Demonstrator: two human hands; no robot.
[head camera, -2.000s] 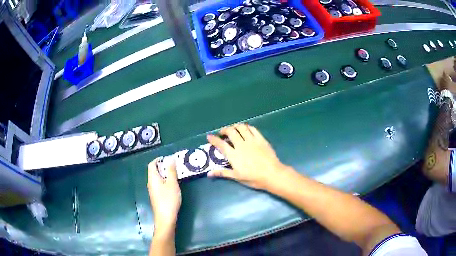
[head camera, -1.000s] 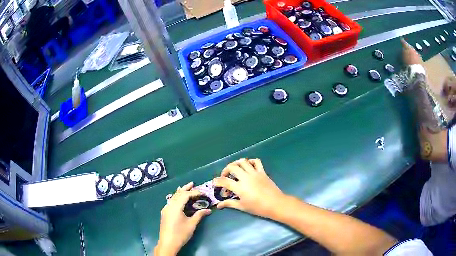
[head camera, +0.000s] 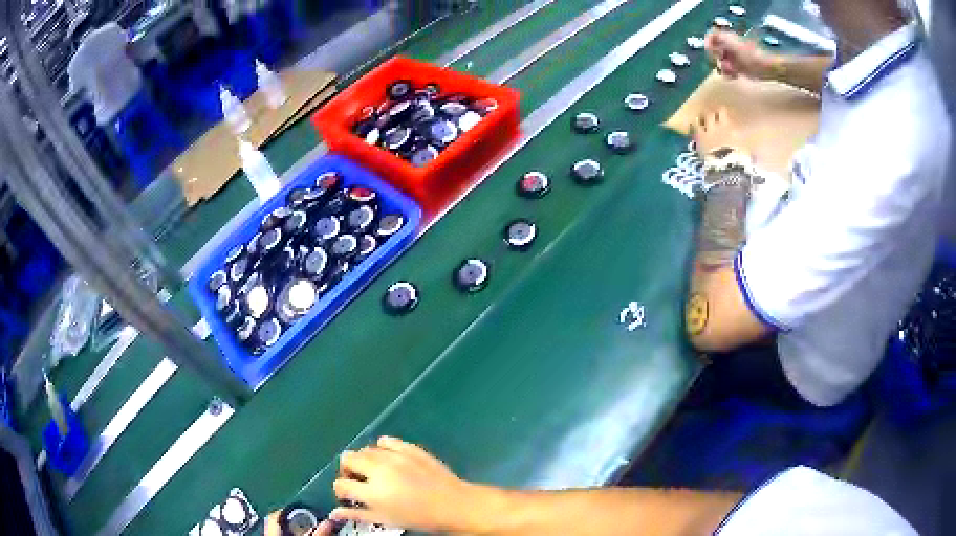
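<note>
A fixture plate (head camera: 369, 529) lies at the bottom edge, mostly cut off and covered by my hands. A black-rimmed disc (head camera: 301, 520) shows at its left part. My left hand (head camera: 276, 525) is nearly all out of the picture; only fingertips show on either side of this disc, at the plate. My right hand (head camera: 404, 488) is bent over the plate with its fingertips down at the plate's upper side, beside the disc. A second plate with discs (head camera: 225, 516) lies to the left, cut off by the bottom edge.
Blue bin (head camera: 233, 369) and red bin (head camera: 461, 173) hold many discs. Loose discs (head camera: 472, 274) run up the bench to the right. A metal post (head camera: 115, 277) stands left, a small blue box (head camera: 65, 445) beyond it. White bottles (head camera: 257, 171) stand near cardboard (head camera: 199, 168). Another worker's tattooed arm (head camera: 723, 236) rests at right.
The view has swung right and up, so the plates and hands now sit at the bottom edge and the left hand is mostly cut off. The neighbour's arm has drawn back from the loose discs.
</note>
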